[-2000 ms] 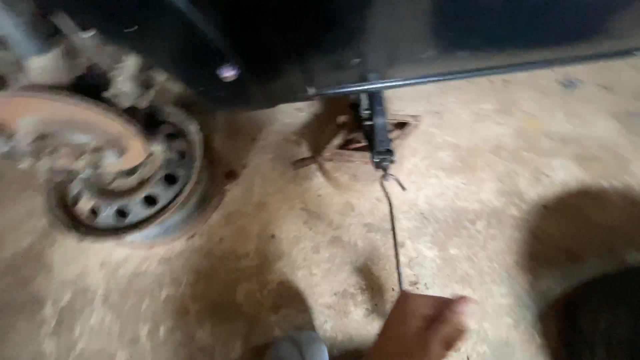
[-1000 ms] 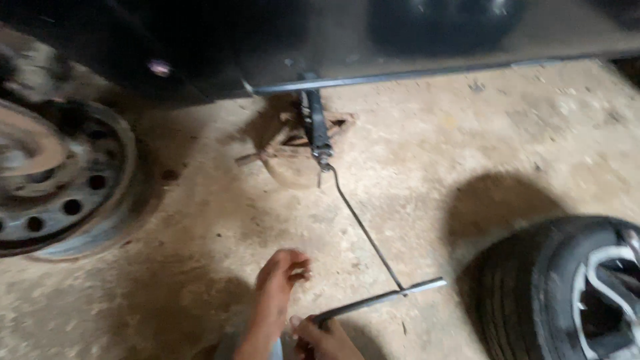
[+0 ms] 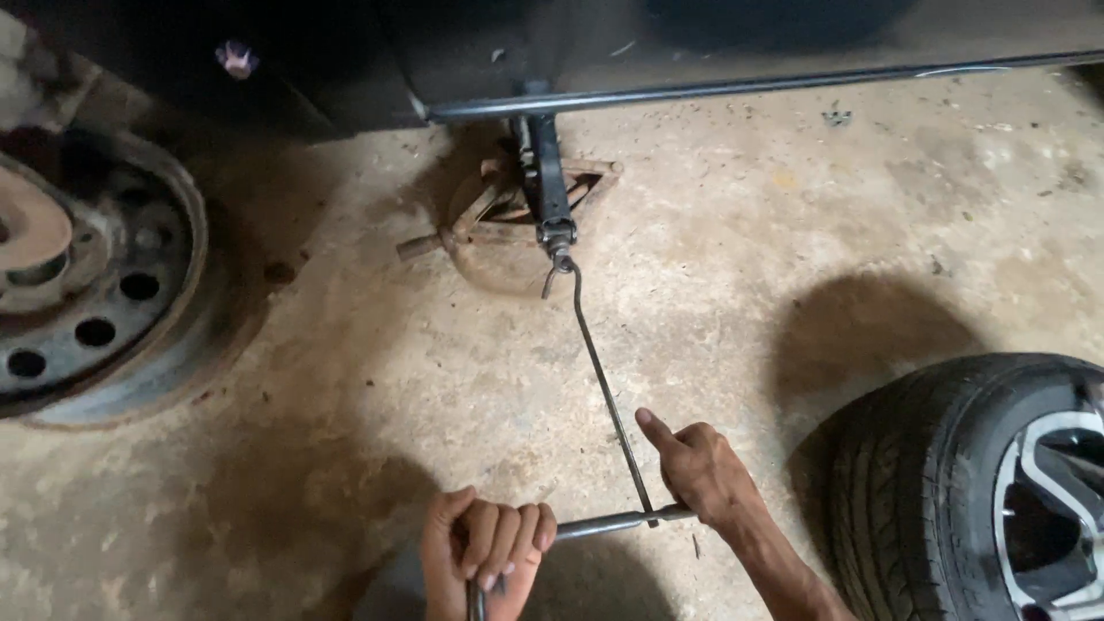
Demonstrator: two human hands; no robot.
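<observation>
A scissor jack point(image 3: 552, 190) stands on the concrete floor beneath the sill of a dark car point(image 3: 673, 52). A thin hooked metal rod point(image 3: 604, 379) runs from the jack's eye toward me. Its near end meets a metal bar point(image 3: 604, 525), which lies crosswise to it. My left hand point(image 3: 487, 543) is closed around the bar's left part, where another length of metal points down out of view. My right hand point(image 3: 707, 470) grips the bar's right end, just beside the rod, with one finger or thumb extended.
At the left a bare steel wheel rim point(image 3: 164, 319) lies under the car, by a rusty brake disc point(image 3: 30, 220). A tyre on an alloy wheel point(image 3: 897, 492) is at the lower right. A rusty metal frame point(image 3: 483, 216) lies around the jack's base.
My left hand was off the bar one second ago and now grips it. My right hand has moved to the bar's right end, by the rod. The view is steadier.
</observation>
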